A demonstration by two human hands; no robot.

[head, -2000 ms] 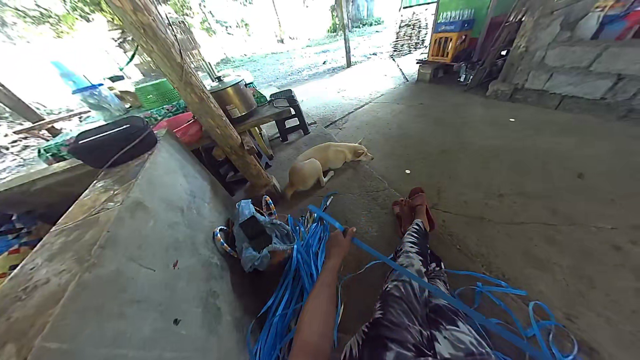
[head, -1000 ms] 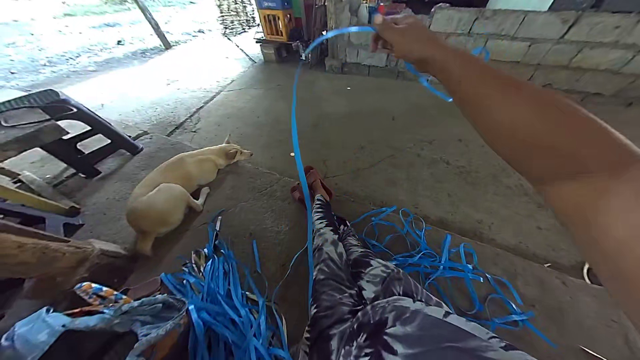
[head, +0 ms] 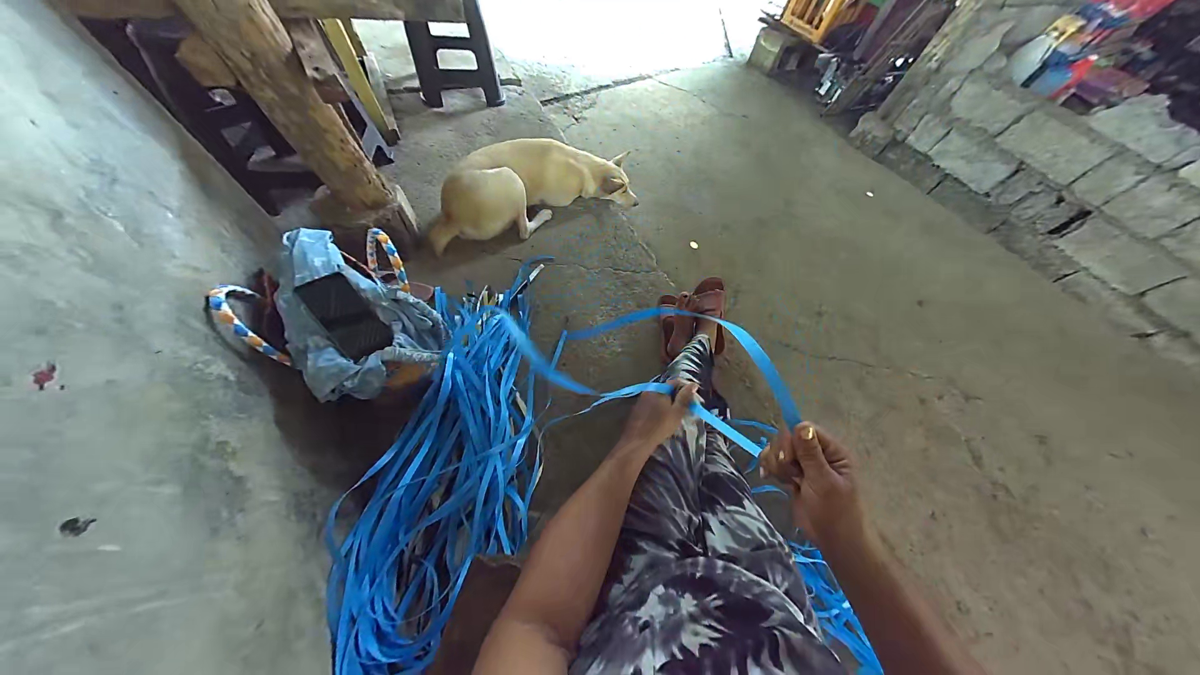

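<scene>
My left hand point(head: 667, 409) is closed on a flat blue plastic strip point(head: 553, 372) above my thighs. To its right, my right hand point(head: 814, 469) grips blue strip too, with a loop point(head: 750, 347) arching up from its fingers over my feet. A short taut length runs between both hands. A large bundle of blue strips point(head: 450, 469) lies to the left of my legs. More blue strips point(head: 830, 600) show to the right of my legs, partly hidden by my right arm.
A tan dog point(head: 525, 183) lies on the concrete floor ahead. At the left, a bag with braided handles holds a pale blue plastic bag point(head: 323, 361) with a dark object on it, beside a concrete wall point(head: 141, 375). Wooden post point(head: 291, 103), black stool point(head: 455, 47) and block wall point(head: 1078, 178) stand farther off.
My right hand has come back from far out at the upper right to above my lap, still with blue strip. My left hand, not visible one second ago, is in view holding strip.
</scene>
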